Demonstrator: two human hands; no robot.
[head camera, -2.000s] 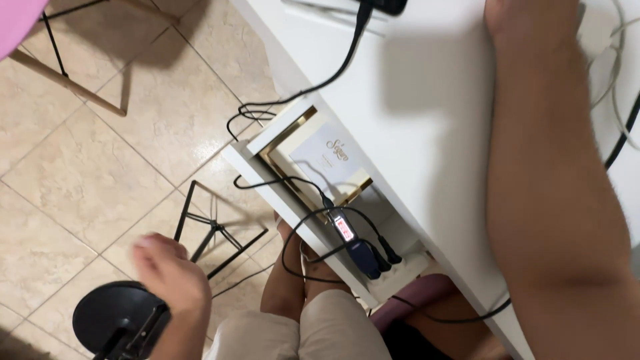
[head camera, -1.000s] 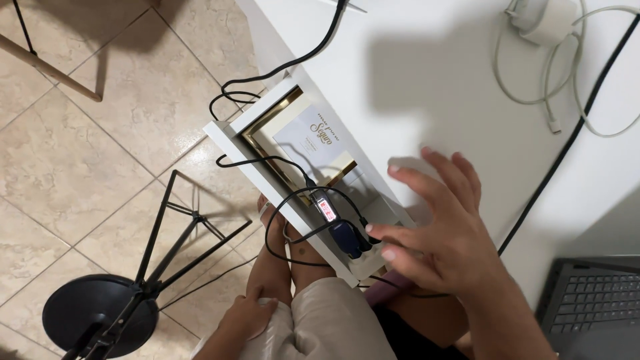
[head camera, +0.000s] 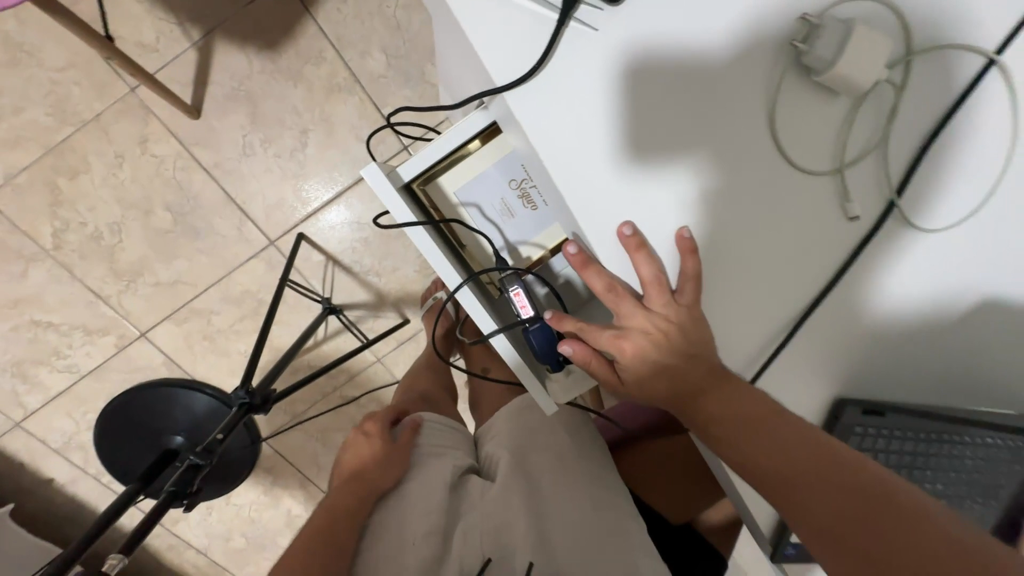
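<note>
My right hand hovers with spread fingers over the right edge of an open white drawer, holding nothing. Just left of its fingertips, inside the drawer, lie a small device with a lit red display and a dark blue plug, with a black cable looped about them. Farther up the drawer is a cream box with gold edges, bearing writing. My left hand rests on my thigh near the knee of the beige shorts; its fingers lie loosely together, and whether its palm holds anything is hidden.
On the white desk lie a white charger with a coiled cable, a long black cable and a laptop. A black stand with a round base is on the tiled floor at left. A wooden chair leg shows at upper left.
My right hand has come from the desk to above the drawer's edge, fingers spread. My left hand, raised near the black stand two seconds ago, is down on my thigh.
</note>
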